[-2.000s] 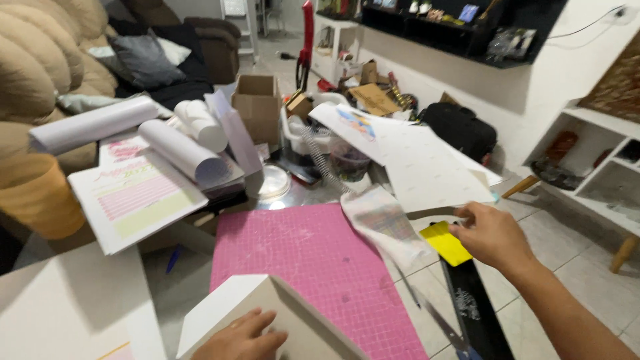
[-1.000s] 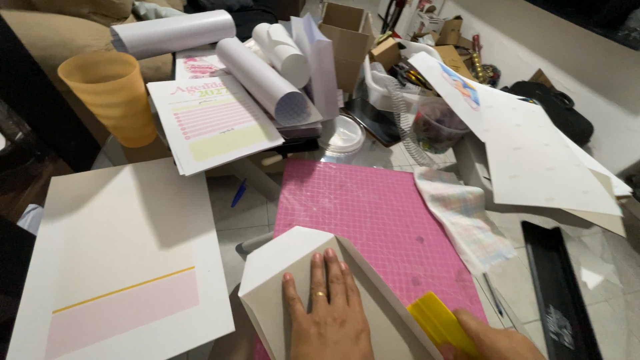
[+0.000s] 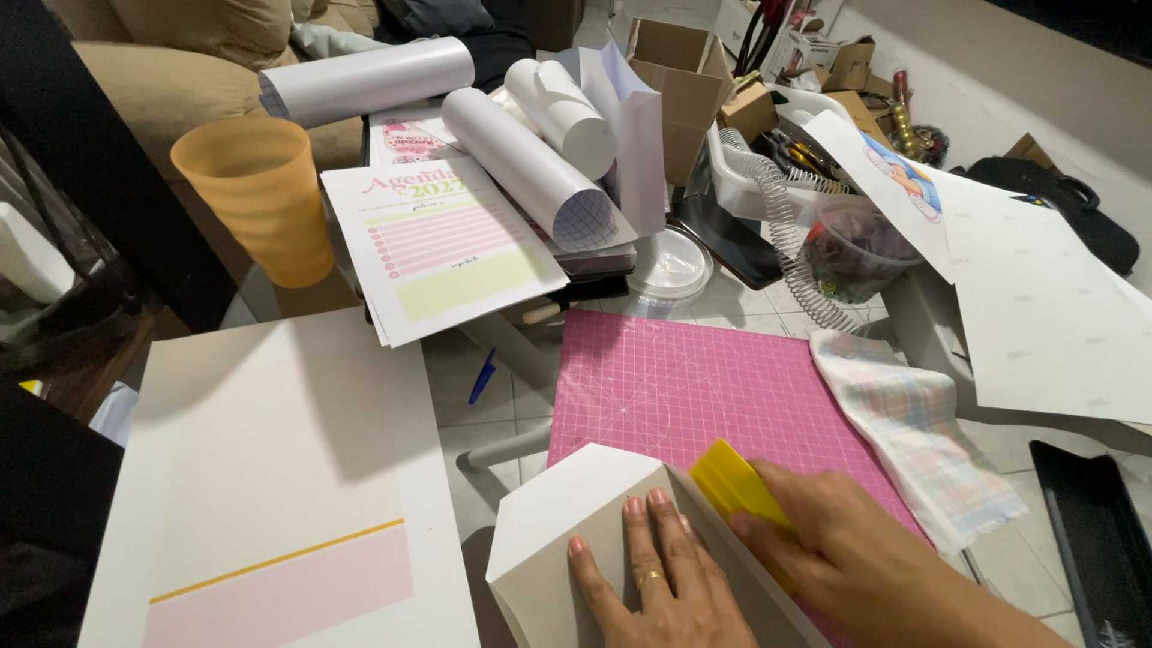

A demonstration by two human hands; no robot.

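My left hand (image 3: 661, 576) lies spread with its fingers apart on a grey board (image 3: 562, 589) that has white paper (image 3: 576, 490) folded at its edges, and it wears a ring. In my right hand (image 3: 837, 540) is a yellow plastic squeegee (image 3: 733, 481), held along the board's right-hand fold. Under the board's upper part is a pink gridded cutting mat (image 3: 684, 387). A plaid cloth (image 3: 909, 414) rests across the mat's right edge.
A large printed sheet (image 3: 288, 432) lies left. Behind are an orange cup (image 3: 256, 198), printed pages (image 3: 450, 243), paper rolls (image 3: 522, 171), a cardboard box (image 3: 679, 81), a wire coil (image 3: 787, 234) and a lidded tub (image 3: 670, 265). White sheets (image 3: 1044, 297) and a black tray (image 3: 1098, 540) are right.
My right hand has picked up the yellow squeegee, which lay on the black tray, and brought it to the board's fold. My left hand now lies flatter on the board. The view has shifted.
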